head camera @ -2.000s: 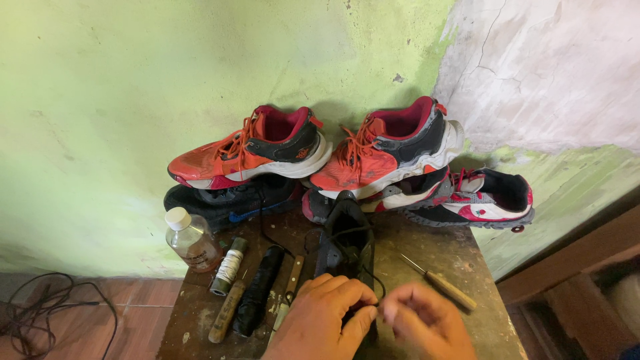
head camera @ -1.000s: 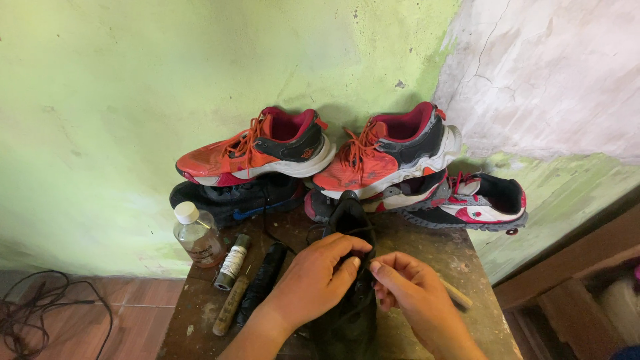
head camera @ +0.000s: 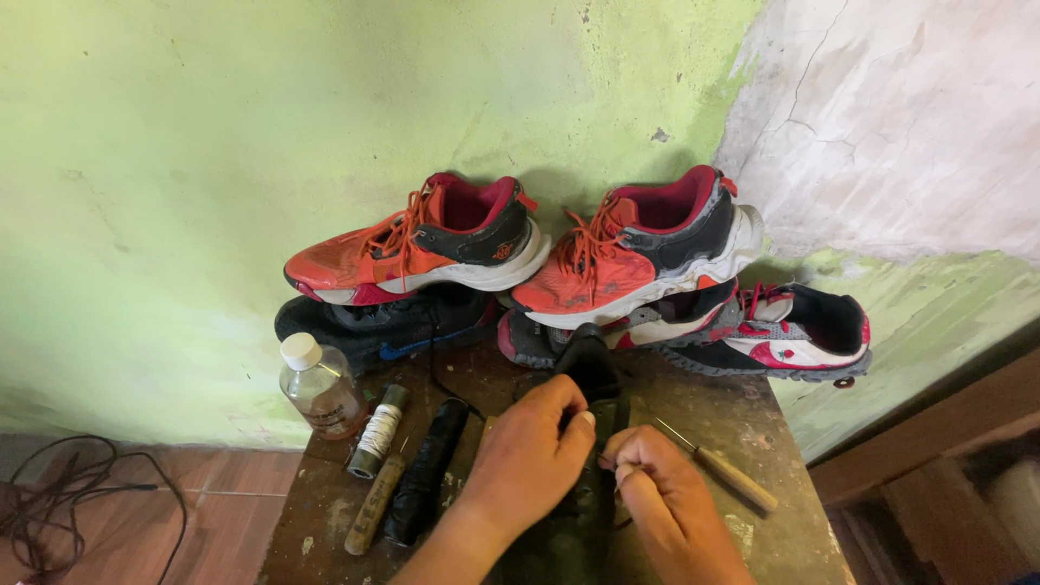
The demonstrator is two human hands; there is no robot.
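Observation:
A black shoe [head camera: 597, 382] lies on the worn wooden table, its heel toward the wall. My left hand [head camera: 540, 455] rests over the shoe's left side and opening, thumb and fingers bent close together; what they pinch is hard to see. Just right of the laces, my right hand [head camera: 658, 479] has thumb and forefinger pinched at what looks like a thin dark lace. To its right lies an awl with a wooden handle [head camera: 735, 479]. Left of my left hand are a black wrapped bundle [head camera: 429, 471], a second wooden-handled tool [head camera: 375, 504] and a spool of white thread [head camera: 380, 431].
Two orange sneakers [head camera: 366, 260] [head camera: 593, 276] sit on top of a black shoe [head camera: 382, 325] and a grey-white sneaker [head camera: 650, 325] by the wall. Another white-and-red sneaker [head camera: 800, 341] is at the right edge. A capped bottle [head camera: 321, 390] stands at left; a tangled cable [head camera: 73, 496] lies on the floor.
Two seconds ago my hands were lower on the shoe; both have since moved up toward its opening. Between one second ago and now, my right hand has moved a little down and away from my left.

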